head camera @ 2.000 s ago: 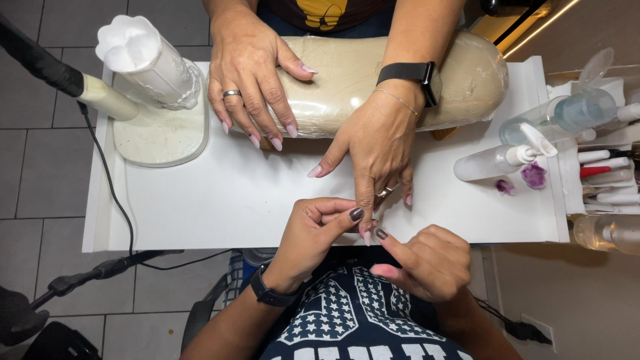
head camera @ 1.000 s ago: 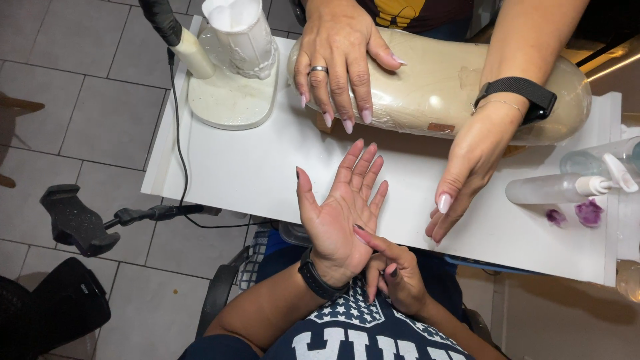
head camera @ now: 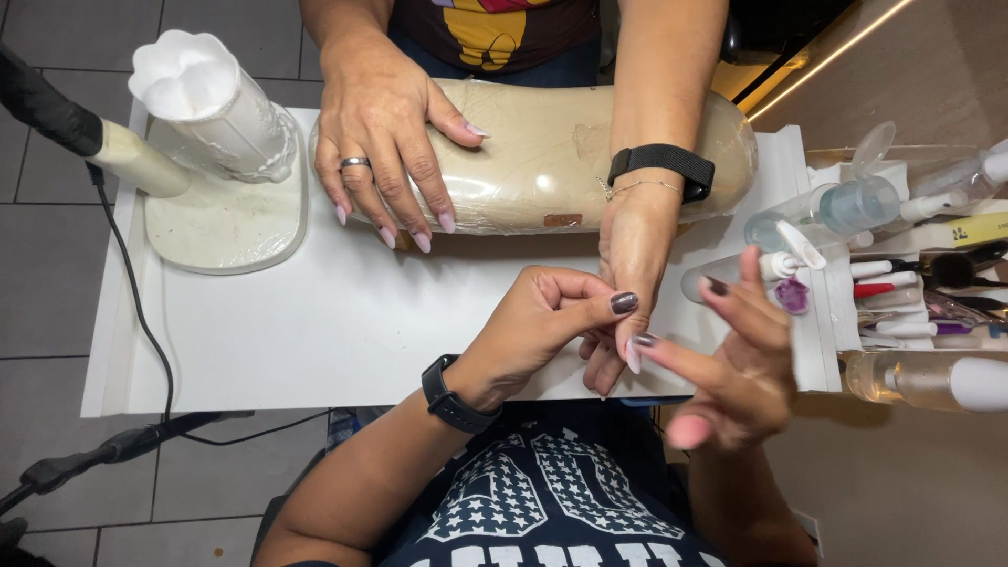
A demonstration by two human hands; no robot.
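Note:
My left hand (head camera: 543,331), with a dark watch on its wrist, holds the other person's hand (head camera: 642,244) by the fingers near the table's front edge. My right hand (head camera: 732,362) has its fingers spread; its index fingertip is at the thumbnail of that held hand, and it grips nothing. The held hand has long pale pink nails and a black watch band (head camera: 665,164) at the wrist. The person's other hand (head camera: 386,134), with a dark ring, rests palm down on a beige armrest cushion (head camera: 520,185) wrapped in clear plastic.
A white ornate cup (head camera: 213,110) stands on a lamp base (head camera: 228,228) at the left of the white table (head camera: 260,339). At right are a pump bottle (head camera: 713,279), a blue-capped bottle (head camera: 835,209), a purple blob (head camera: 791,295) and a rack holding brushes (head camera: 953,269). A cable (head camera: 130,276) hangs at left.
One second ago my left hand was open, palm up, with my right fingers at its edge. Now my left hand holds the person's fingers and my right hand is raised beside them. The view has shifted.

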